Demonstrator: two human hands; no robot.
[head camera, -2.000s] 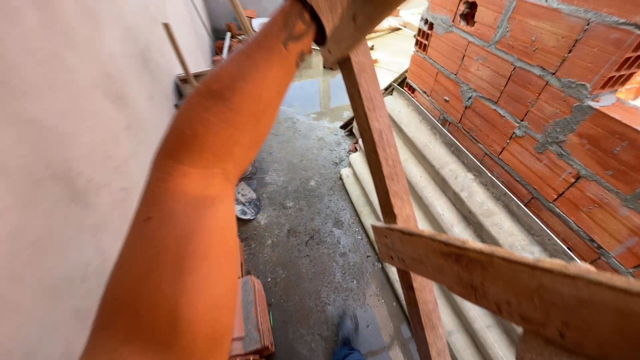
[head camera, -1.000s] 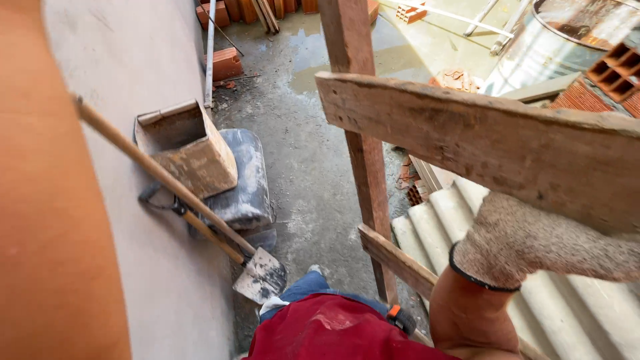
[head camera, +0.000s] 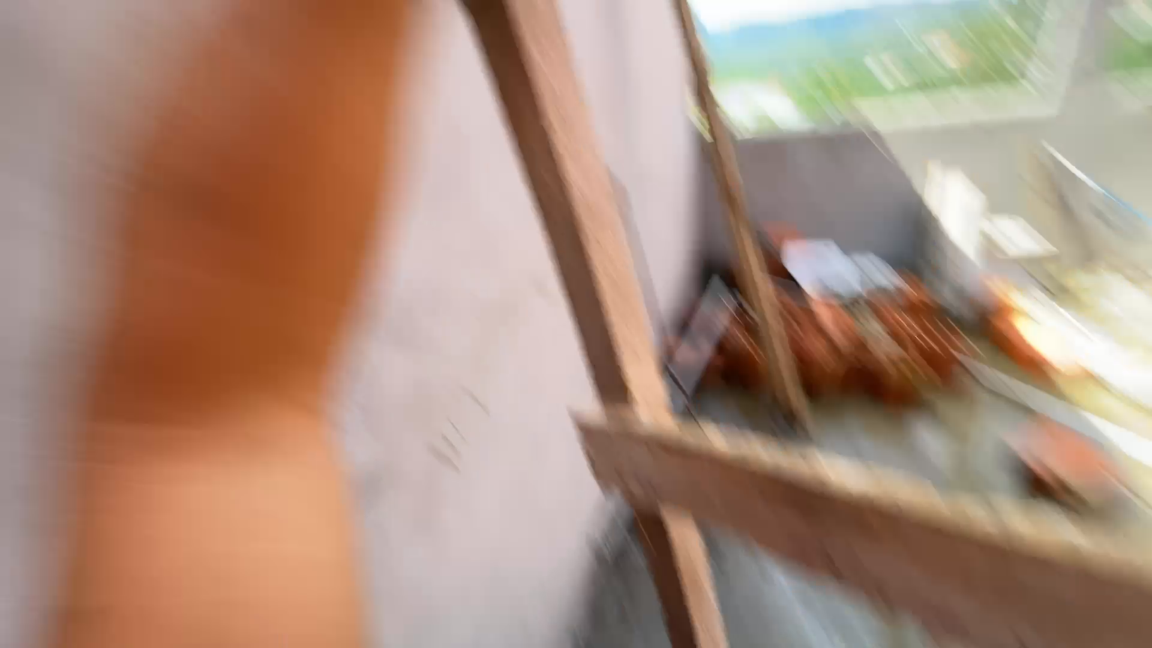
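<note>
My bare left arm, strongly blurred, reaches up along the left side of the view, and its hand is beyond the top edge. To the right of the arm, a long wooden post (head camera: 576, 216) slants down from the top. A rough wooden board (head camera: 810, 504) crosses that post low in the view and runs out at the lower right. Neither of my hands is in view, so what they hold is hidden.
A pale plastered wall (head camera: 468, 360) stands behind the post. Farther off, a thin wooden pole (head camera: 742, 234) leans near a blurred heap of orange hollow bricks (head camera: 837, 342). A loose brick (head camera: 1066, 459) lies on the wet-looking floor at the right.
The view has swung up and to the left. My gloved right hand, at the wooden board one second ago, is now out of view, as are the shovel and the box.
</note>
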